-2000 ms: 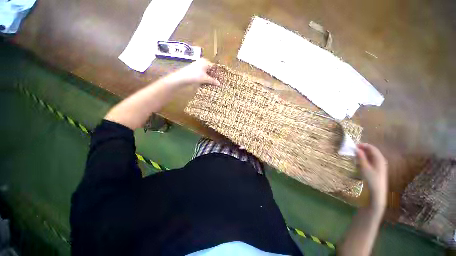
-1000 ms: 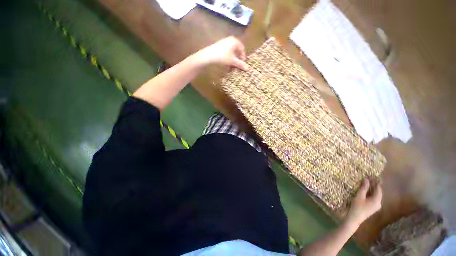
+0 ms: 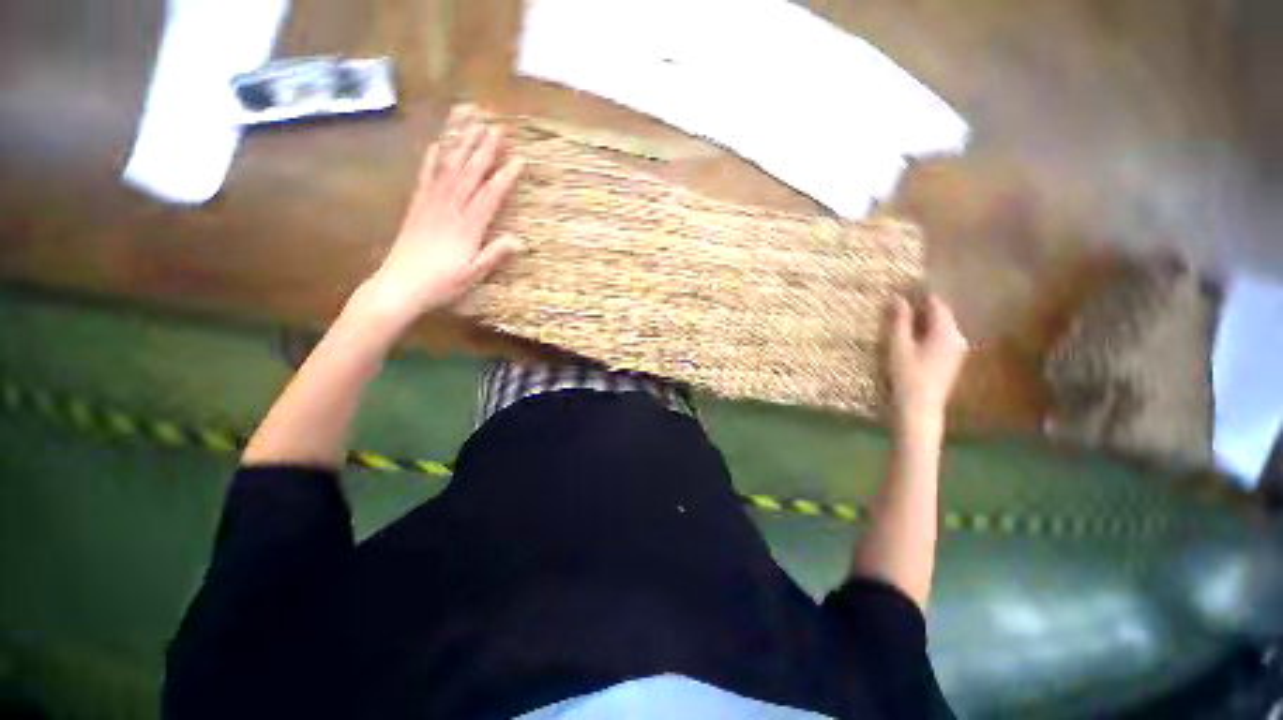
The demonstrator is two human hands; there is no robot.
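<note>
A beige-brown tweed panel (image 3: 690, 267) lies at the near edge of the brown table, its long side running left to right. My left hand (image 3: 457, 218) rests flat on its left end with the fingers spread. My right hand (image 3: 926, 349) pinches its right edge between thumb and fingers. A large curved white pattern piece (image 3: 732, 78) lies just beyond the panel. The view is somewhat blurred.
On the brown table (image 3: 1083, 169), a white strip-shaped piece (image 3: 211, 99) lies at the far left, with a small white plate with dark parts (image 3: 317, 90) beside it. A brown tweed bundle (image 3: 1140, 359) and a white sheet (image 3: 1249, 373) are at the right.
Against one second ago, the panel lies more level in view. My left hand has gone from gripping its corner to lying flat on it. The small white piece seen earlier in my right hand is no longer visible.
</note>
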